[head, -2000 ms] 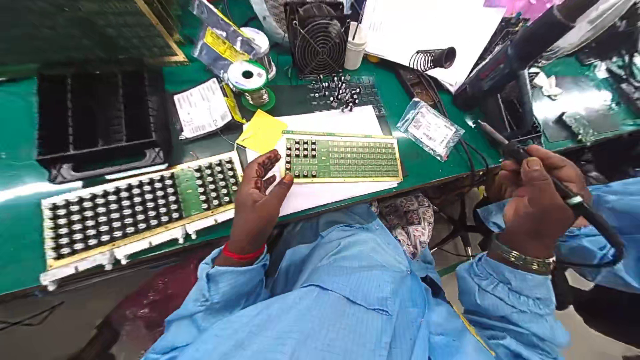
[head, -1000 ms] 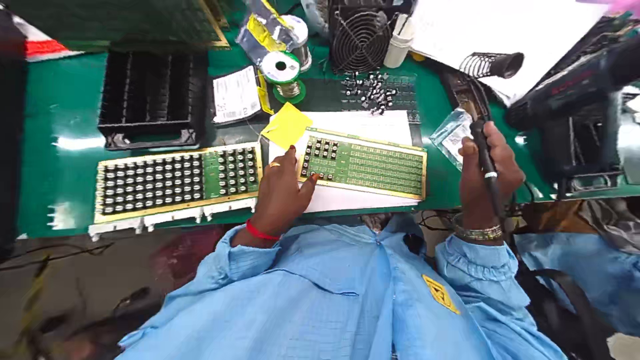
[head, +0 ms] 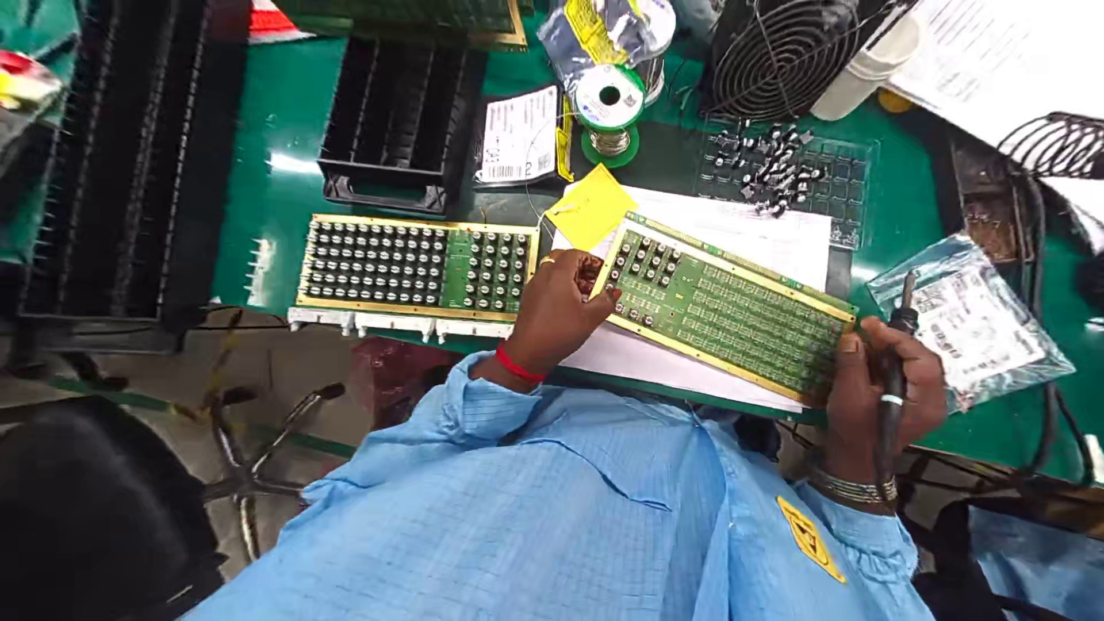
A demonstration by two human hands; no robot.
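A green circuit board (head: 733, 306), with small black round-topped parts at its left end, is held at a tilt over white paper (head: 604, 349). My left hand (head: 561, 302) grips its left end between thumb and fingers. At the board's right end, my right hand (head: 888, 379) holds the corner and also a soldering iron (head: 893, 397), its tip pointing away from me. A second board (head: 455, 267), with many such parts in rows, lies to the left on white connectors (head: 397, 325). A yellow paper square (head: 593, 207) lies by my left hand. Loose black parts (head: 776, 168) lie on a clear tray (head: 841, 194).
Behind the boards stand a black slotted rack (head: 384, 185), a solder wire spool (head: 610, 108), a fan (head: 776, 65) and a white cup (head: 871, 69). A clear bag (head: 975, 319) is beside my right hand. A larger black rack (head: 112, 172) stands far left.
My right hand has come in from the right with the soldering iron and taken the board's right end. The board, lying on the paper before, is now tilted in both hands.
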